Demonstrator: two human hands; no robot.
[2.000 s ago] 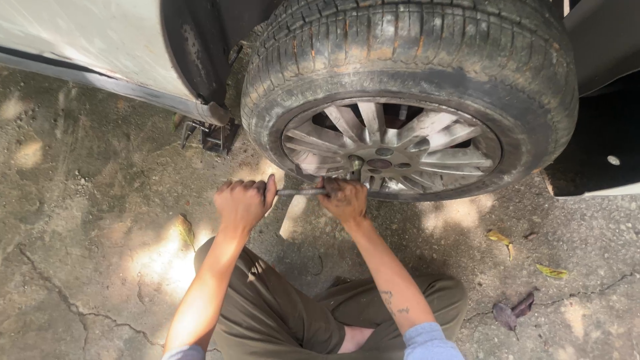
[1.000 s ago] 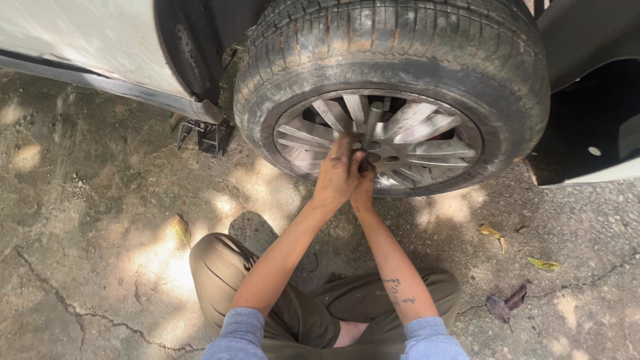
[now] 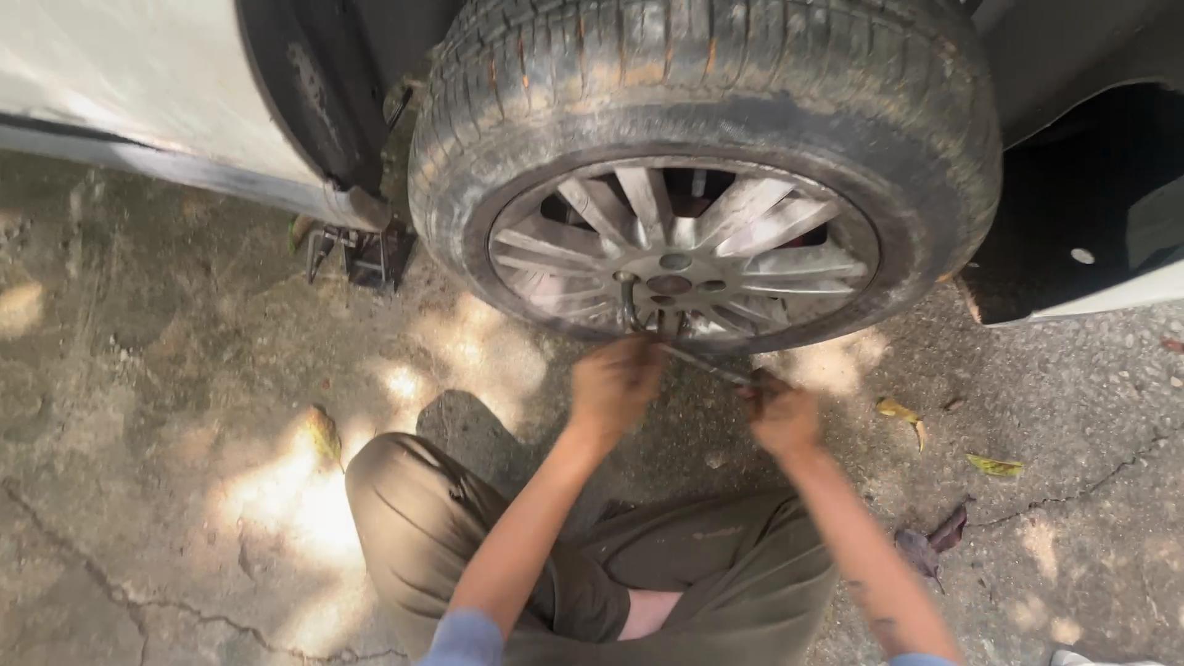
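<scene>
A bent metal lug wrench [image 3: 709, 363] reaches from the left part of the wheel hub toward the lower right, its socket end at a lug hole of the silver alloy wheel [image 3: 668, 262]. My left hand [image 3: 615, 384] is closed around the wrench near its bend, just below the rim's lower edge. Farther along, my right hand [image 3: 782, 413] grips the handle's far end, slightly blurred. The worn, dirty tyre [image 3: 703, 111] surrounds the rim. Whether the socket sits on a bolt is hard to tell.
A dark metal jack [image 3: 356, 259] stands under the white car's sill [image 3: 231, 176] at the left. The wheel arch and bumper edge [image 3: 1101, 298] are at the right. Dry leaves [image 3: 994, 464] lie on the cracked concrete [image 3: 185, 518]; my crossed legs are below.
My right hand has moved away from the hub to the lower right, and my left hand has lowered below the rim. The wrench handle, upright against the wheel a second ago, now points lower right.
</scene>
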